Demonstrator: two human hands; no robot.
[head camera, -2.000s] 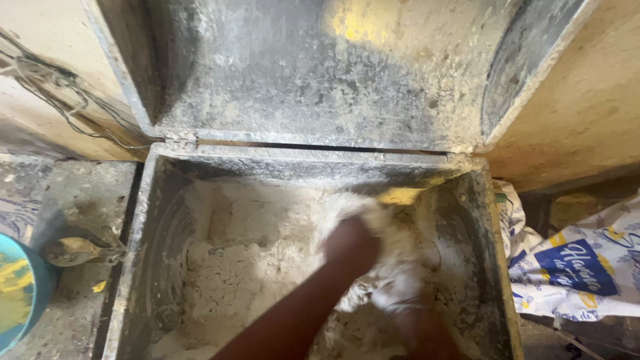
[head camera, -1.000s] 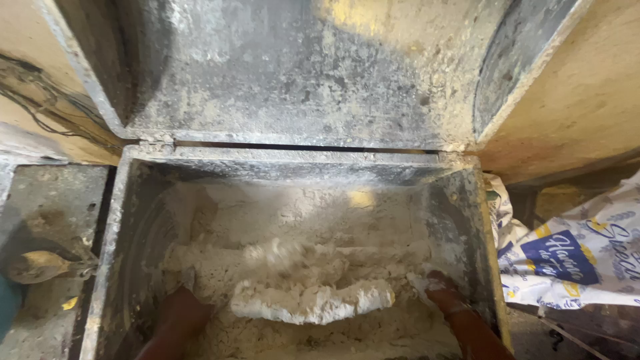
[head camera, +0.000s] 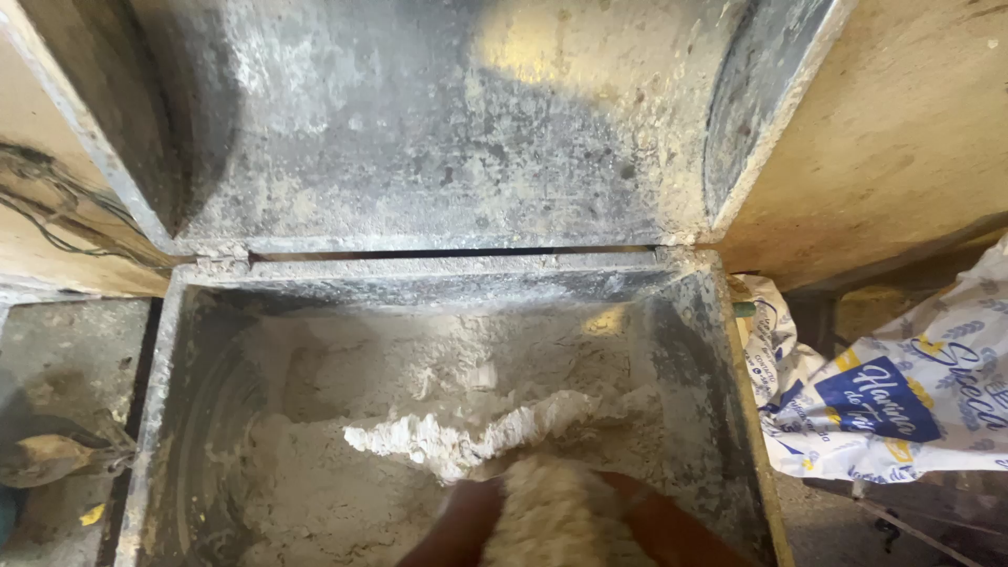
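Note:
Both my hands are low in the middle of a metal trough (head camera: 150, 409) with flour (head camera: 346, 488) spread over its bottom. Between them is a lumpy, pale mass of dough (head camera: 551, 512), blurred by motion. My left hand (head camera: 465, 512) presses against its left side, and my right hand (head camera: 638, 504) lies along its right side. The fingers of both are mostly hidden or blurred. Just beyond the hands, a ragged ridge of white floury dough (head camera: 465, 441) runs across the trough.
The trough's hinged lid (head camera: 378, 134) stands raised at the back. Printed flour sacks (head camera: 882, 402) lie to the right. At the left, a floured scoop-like object (head camera: 47, 461) rests on a grey ledge (head camera: 63, 346). Cables (head camera: 63, 197) hang on the left wall.
My hands were apart at the trough's two sides one second ago; now they are together around the dough at the near middle. The white ridge has changed shape.

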